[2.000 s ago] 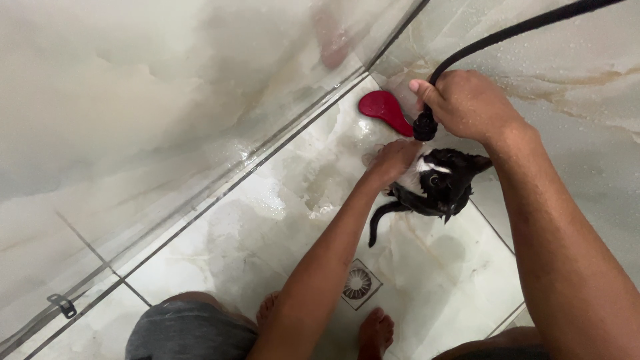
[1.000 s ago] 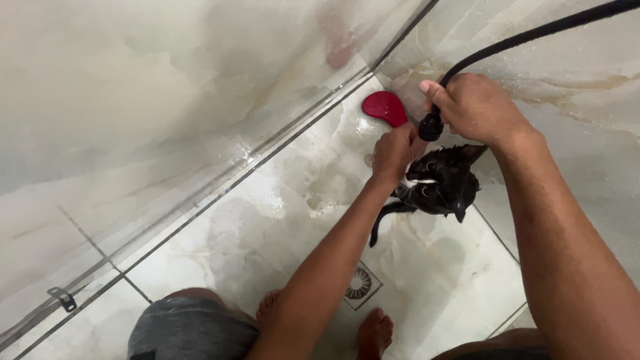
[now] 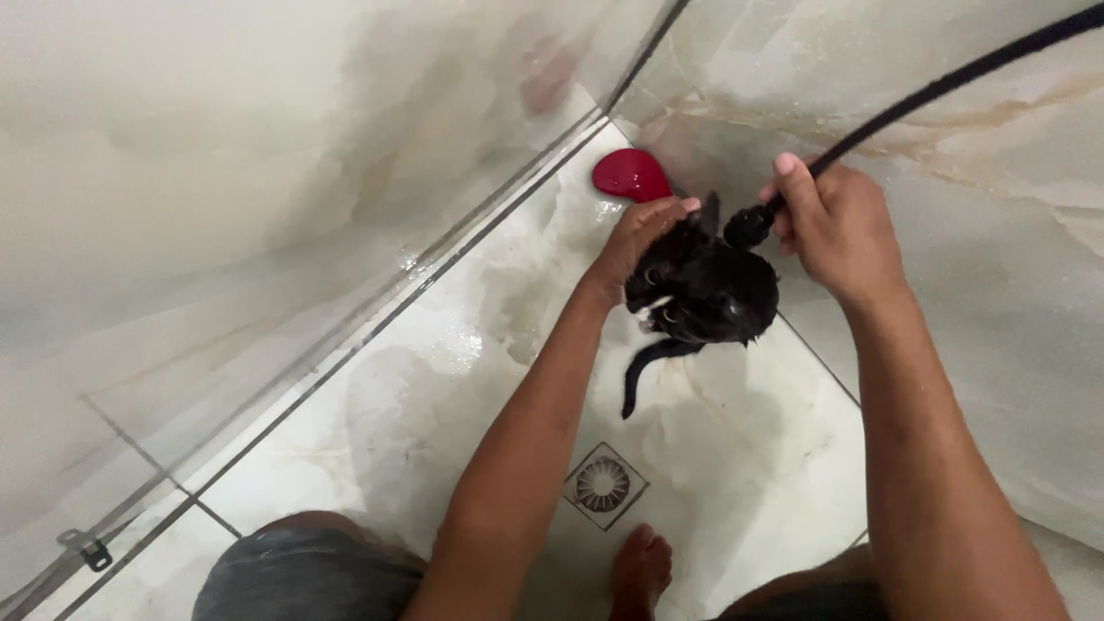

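A wet black-and-white cat (image 3: pixel 711 289) is on the tiled shower floor, its thin dark tail stretched toward the drain. My left hand (image 3: pixel 638 241) lies against the side of the cat's head and body, its fingers partly hidden behind the fur. With my right hand (image 3: pixel 837 224) I grip a black hose (image 3: pixel 940 90) close to its dark nozzle end (image 3: pixel 749 227), just above and to the right of the cat. Beyond my left hand lies a glossy red object (image 3: pixel 632 175), possibly a brush; its lower end is hidden.
Marbled wall panels (image 3: pixel 992 259) rise at the left and right and meet in the corner behind the cat. A square floor drain (image 3: pixel 603 486) sits near my bare foot (image 3: pixel 641 565). A small dark metal fitting (image 3: pixel 97 555) is at the lower left. The floor is wet.
My left hand has moved from near the red object and the cat's chest to beside its head. The cat has turned its head. My right hand keeps hold of the hose.
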